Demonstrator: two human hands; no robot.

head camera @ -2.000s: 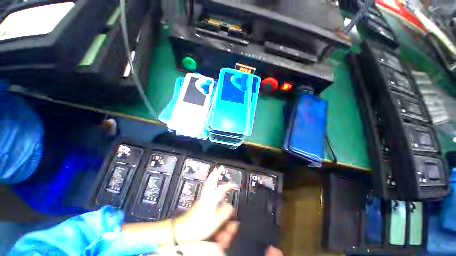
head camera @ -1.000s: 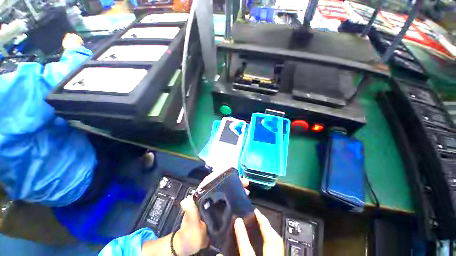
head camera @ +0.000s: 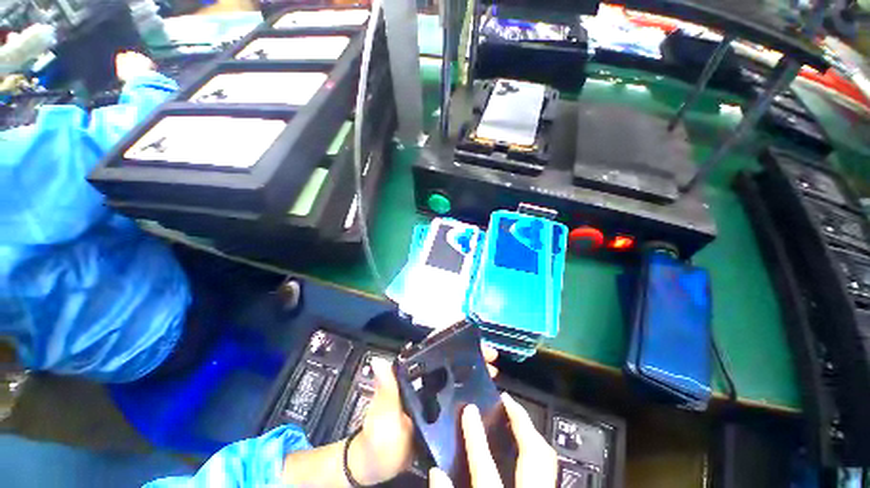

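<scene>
A dark, glossy phone-shaped piece (head camera: 448,391) with a camera cutout near its top is held tilted above the lap-side tray. My left hand (head camera: 382,429) grips its left edge. My right hand (head camera: 506,443) lies over its lower right part with fingers on its face. Whether the piece is a loose back cover or fitted on a phone, I cannot tell. The black tray (head camera: 618,448) below holds open phones in slots, partly hidden by my hands. The press (head camera: 563,195) stands behind, its upper plate raised, with a silver-white phone-shaped piece (head camera: 511,112) in the left nest.
A light-blue stack (head camera: 520,286) and a white piece (head camera: 439,276) lie before the press. A dark-blue pile (head camera: 673,324) lies right. Cover trays (head camera: 191,195) with white panels stand left, beside a hanging pale hose (head camera: 361,191). Long black trays stand right. A blue-sleeved person (head camera: 86,229) is at left.
My hands left the lap tray and came up with the dark piece, now turned slightly. The press's upper plate has risen since one second ago, exposing the piece in the left nest.
</scene>
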